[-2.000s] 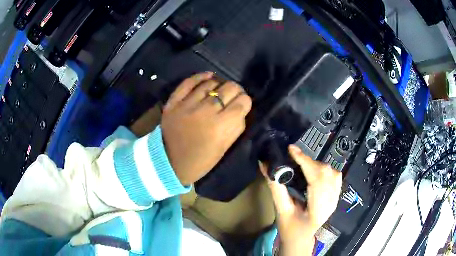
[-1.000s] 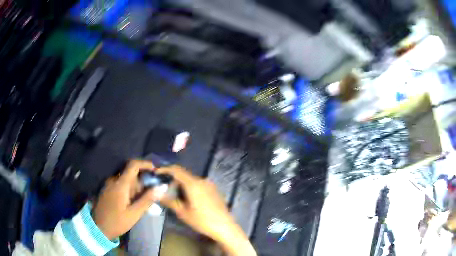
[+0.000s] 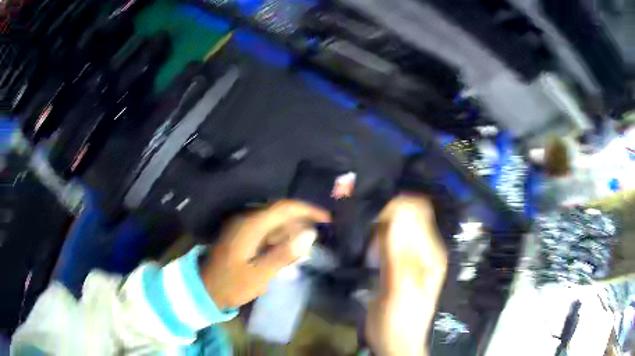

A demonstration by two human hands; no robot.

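The picture is strongly blurred. A dark lock panel with a small red-white sticker (image 3: 344, 185) lies in front of me, and its near part shows a pale grey sheen (image 3: 280, 306). My left hand (image 3: 254, 254) is at the panel's left side, fingers curled, with a pale spot by the thumb; I cannot tell if it holds anything. My right hand (image 3: 411, 268) is to the right, over the panel's right side, its fingers pointing away from me. Its fingertips are blurred and its grip is hidden.
A long grey bar (image 3: 184, 135) lies on the black mat at upper left, beside small dark parts and two white bits. The mat has a blue edge (image 3: 320, 90). Silver parts (image 3: 470, 250) lie to the right. A heap of shiny hardware (image 3: 578, 243) sits at far right.
The view has swung, so things sit further right than one second ago. My hands, earlier together around a small silver-and-dark part, are now apart. That part is no longer distinguishable.
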